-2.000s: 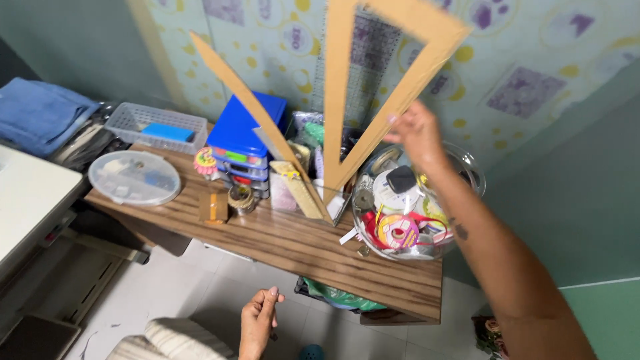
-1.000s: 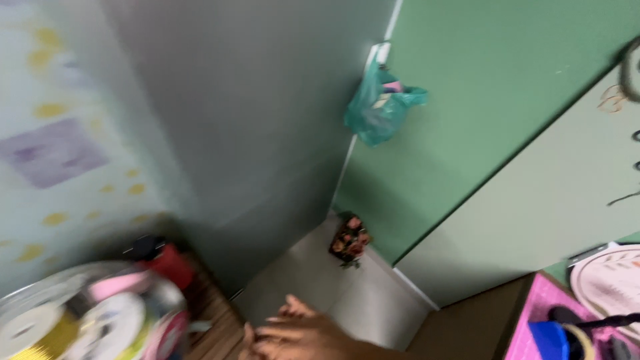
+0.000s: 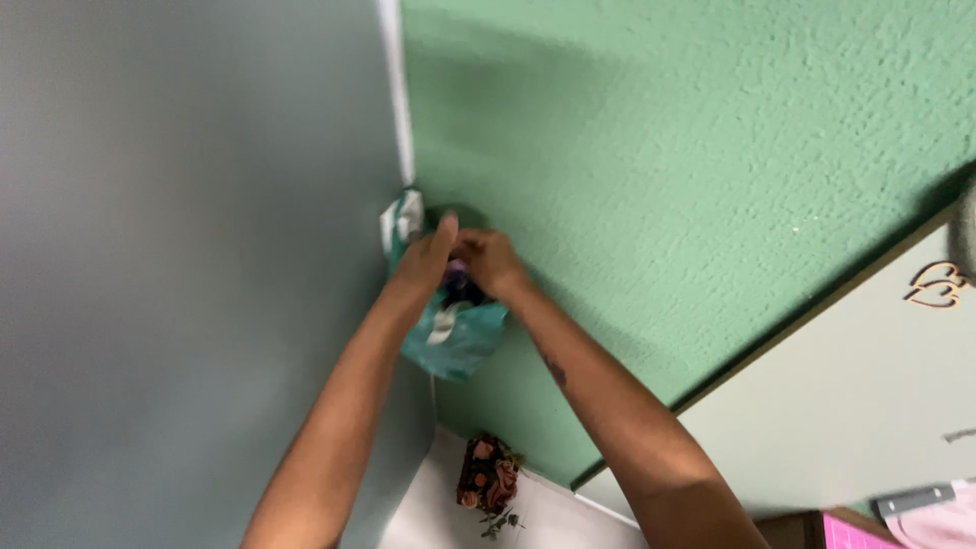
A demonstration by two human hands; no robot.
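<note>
A translucent green plastic bag [image 3: 457, 347] hangs in the corner where the grey surface meets the green wall. White, purple and dark things show at its mouth. My left hand [image 3: 427, 255] is at the bag's upper left side, thumb raised, close to its knotted white-and-green top [image 3: 404, 217]. Curled at the right side of the opening is my right hand [image 3: 488, 259], its fingertips near those of the left. Blur and overlap hide the fingertips, so what either hand grips cannot be made out.
Below the bag, an arrangement of artificial roses [image 3: 488, 476] stands on the white floor [image 3: 442, 507]. A white board [image 3: 839, 381] with a dark edge leans in from the right. A pink mat [image 3: 854, 534] shows at bottom right. The grey surface [image 3: 191, 229] borders the left.
The view has swung from the wooden table to the corner. Both hands are now up at the green bag; one second ago it hung untouched, with one hand visible low in the view.
</note>
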